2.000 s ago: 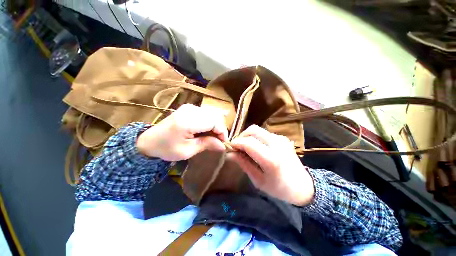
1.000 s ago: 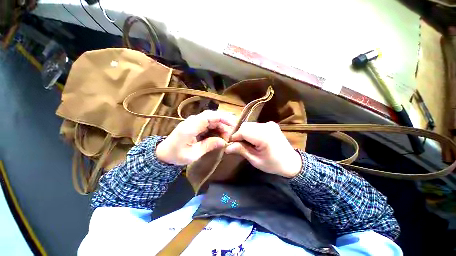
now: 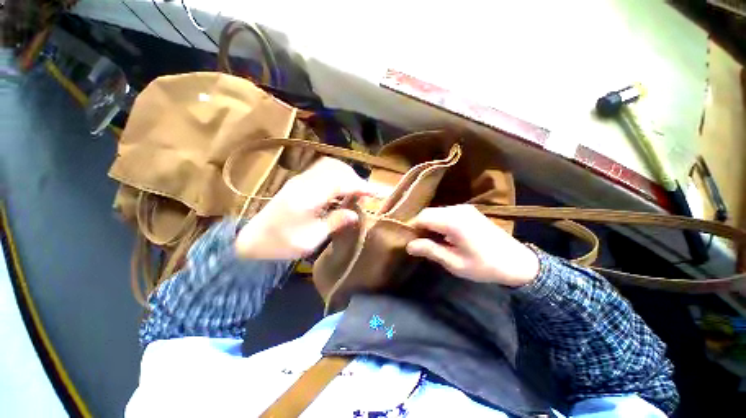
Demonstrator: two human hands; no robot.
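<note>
A tan-brown tote bag (image 3: 368, 253) lies open on the lap, its darker inside showing behind the hands. A lighter-edged inner divider (image 3: 421, 180) stands in its mouth. My left hand (image 3: 301, 214) pinches the top edge at the side seam between thumb and fingers. My right hand (image 3: 468, 245) grips the same rim a little to the right, thumb in front. The side seam runs down from between the hands. One long handle (image 3: 597, 215) stretches right towards the bench; another loops left past my left hand. What lies under the fingertips is hidden.
Slumped tan bags (image 3: 196, 147) with loops lie at the left. The pale bench (image 3: 507, 61) runs across the top, with red strips (image 3: 466, 106) along its edge. A hammer (image 3: 646, 143) and a thin dark tool (image 3: 703, 184) lie at its right.
The hands have moved apart along the rim; the right hand now holds it further right. The side seam edge is more exposed between them. The view has shifted slightly.
</note>
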